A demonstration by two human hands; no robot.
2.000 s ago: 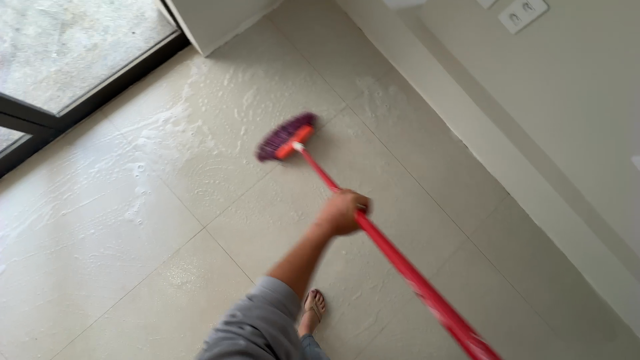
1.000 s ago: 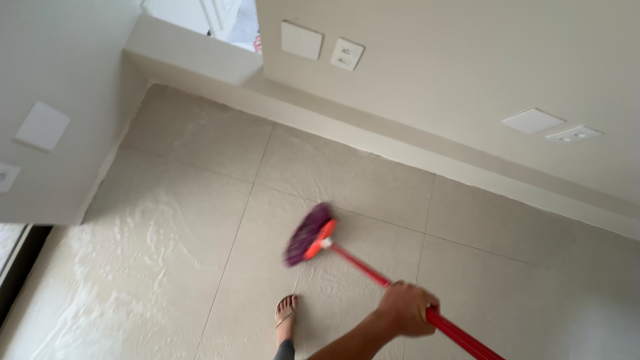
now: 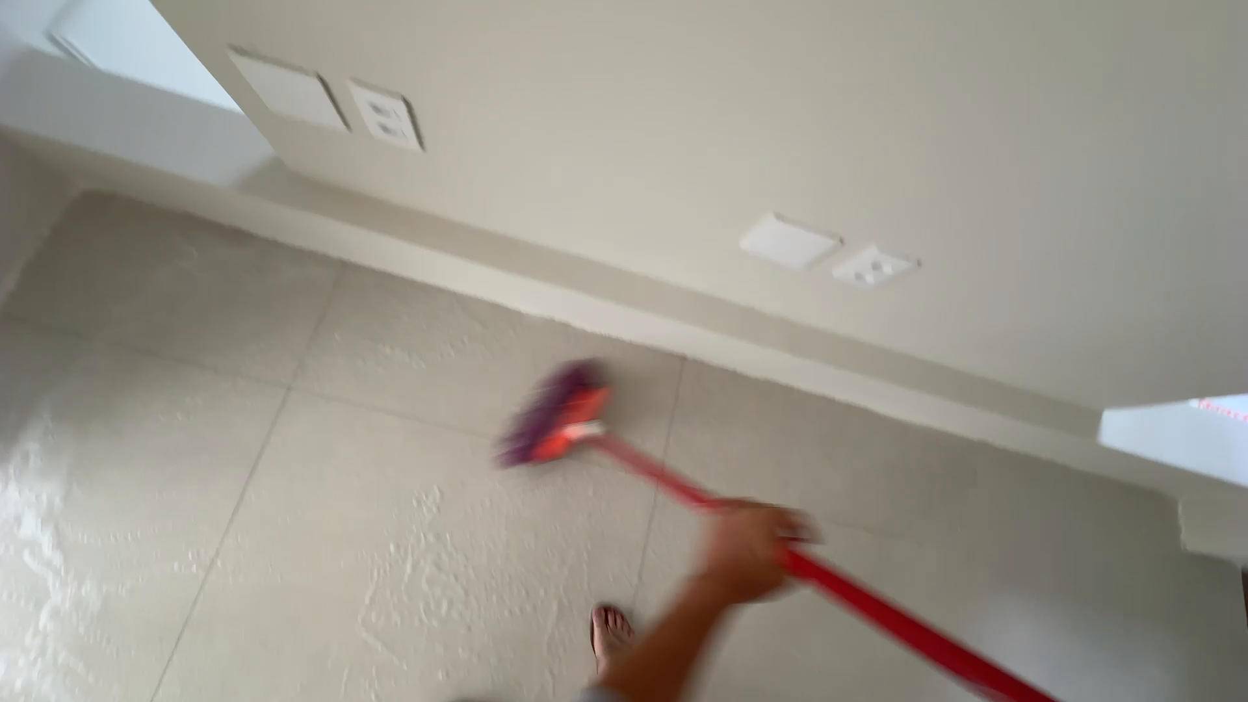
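Observation:
My left hand point(image 3: 751, 551) grips the red broom handle point(image 3: 897, 624) partway along its length. At the handle's far end is a broom head with an orange-red block and dark purple bristles point(image 3: 551, 409), blurred, at the tile floor left of my hand. The handle runs out of view at the lower right. My right hand is not in view. Wet, foamy streaks point(image 3: 419, 585) lie on the beige floor tiles below the broom head, with more foam point(image 3: 39, 556) at the far left.
A pale wall with a low ledge point(image 3: 624, 312) at its base runs diagonally beyond the broom. Blank cover plates point(image 3: 790, 242) and socket plates point(image 3: 876, 266) are fixed to the wall. My sandalled foot point(image 3: 611, 629) stands at the bottom, beside my forearm. Openings show at the upper left and right edge.
The view has swung right, along the wall; the glazed door frame at the left has left the picture. My left hand keeps its hold on the handle, and the broom head has moved over the floor.

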